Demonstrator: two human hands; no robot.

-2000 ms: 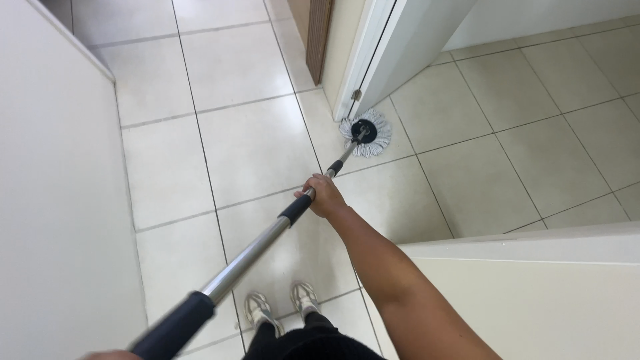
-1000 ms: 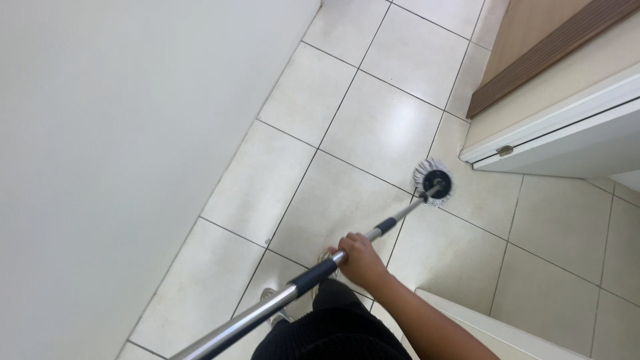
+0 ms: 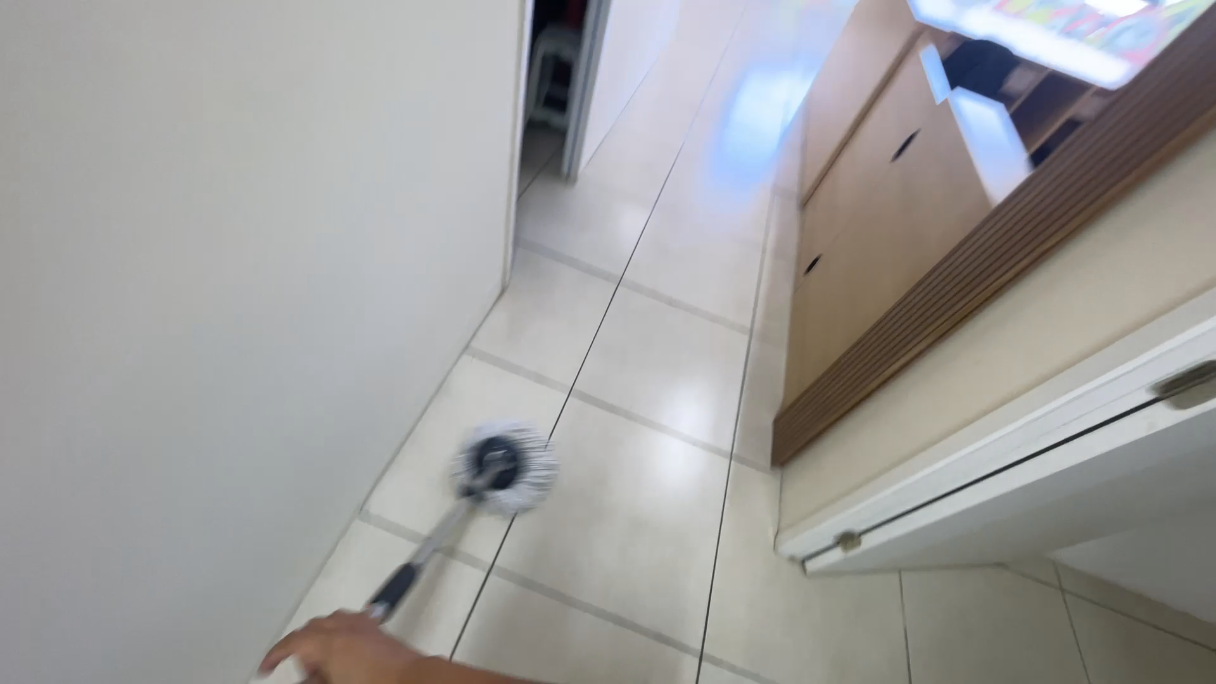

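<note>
My right hand [image 3: 347, 648] enters at the bottom left, closed around the handle of a spin mop [image 3: 432, 540] just below its dark sleeve. The mop's round head [image 3: 503, 465], a dark disc ringed with white strands, rests on the pale floor tiles between the left wall and the door frame, slightly blurred. The rest of the handle lies beyond the lower edge of the view. My left hand is out of view.
A white wall [image 3: 256, 285] runs along the left, ending at a doorway [image 3: 551, 85]. On the right are a wooden cabinet [image 3: 883, 218] with slatted brown trim [image 3: 997, 237] and a white hinged door frame [image 3: 1007, 427]. Tiled floor [image 3: 665, 380] stretches ahead.
The mop head has moved from beside the door frame on the right across the tiles toward the left wall, my right hand going with it. The view has swung up along the corridor.
</note>
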